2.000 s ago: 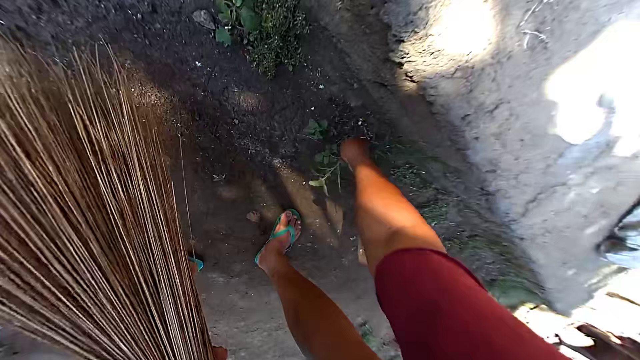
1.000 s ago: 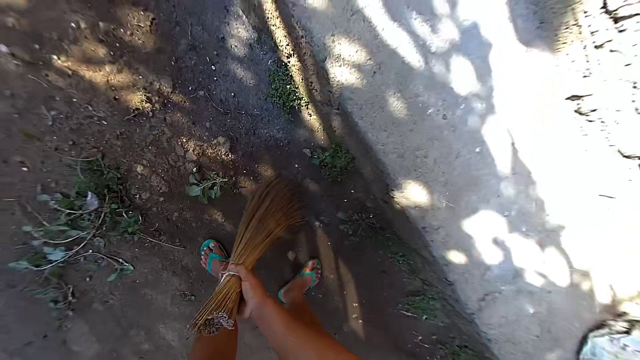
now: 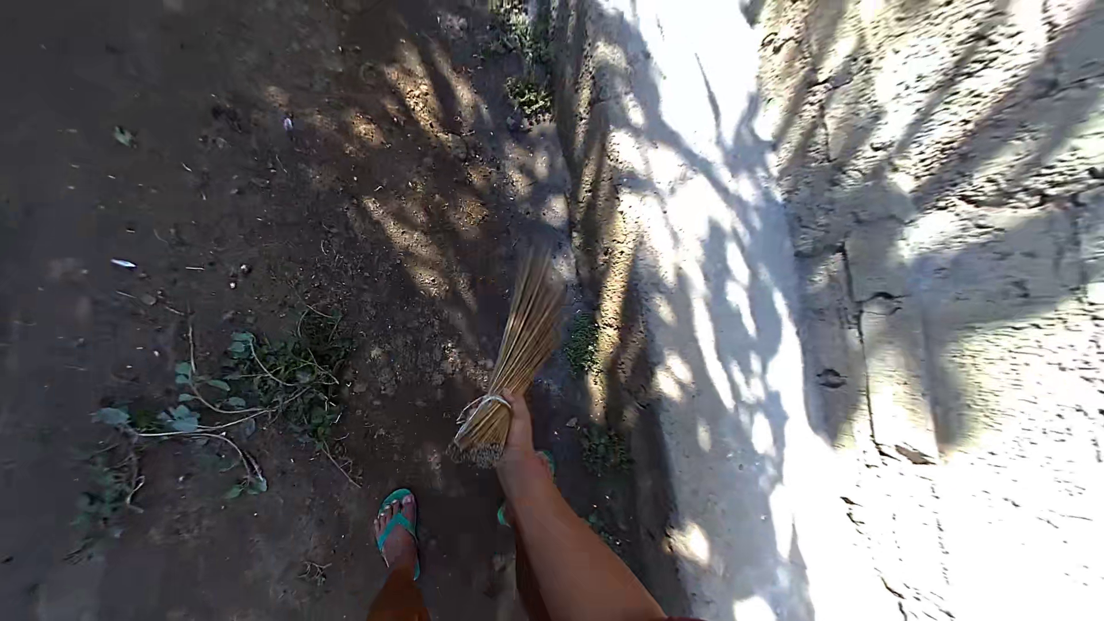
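Note:
My right hand [image 3: 517, 424] grips a stick broom [image 3: 528, 332] near its bound end, beside a pale tie around the bundle. The fingers are partly hidden behind the sticks. The broom's bristles fan out away from me, close to the base of a concrete ledge, and their tips look blurred. My left hand is out of view. Below the broom, one foot in a teal flip-flop [image 3: 397, 526] stands on the dark soil; the other foot is mostly hidden behind my forearm.
Uprooted leafy stems [image 3: 259, 388] lie in a heap on the soil at left. Small green weeds [image 3: 582, 341] grow along the foot of the concrete ledge [image 3: 690, 362]. Beyond it on the right rises a rough, cracked wall [image 3: 897, 259]. A small white scrap [image 3: 123, 263] lies far left.
The broom, large at the left two seconds ago, is now ahead of my feet. Since one second ago it has swung outward beside the ledge, still in my right hand. The view has shifted widely.

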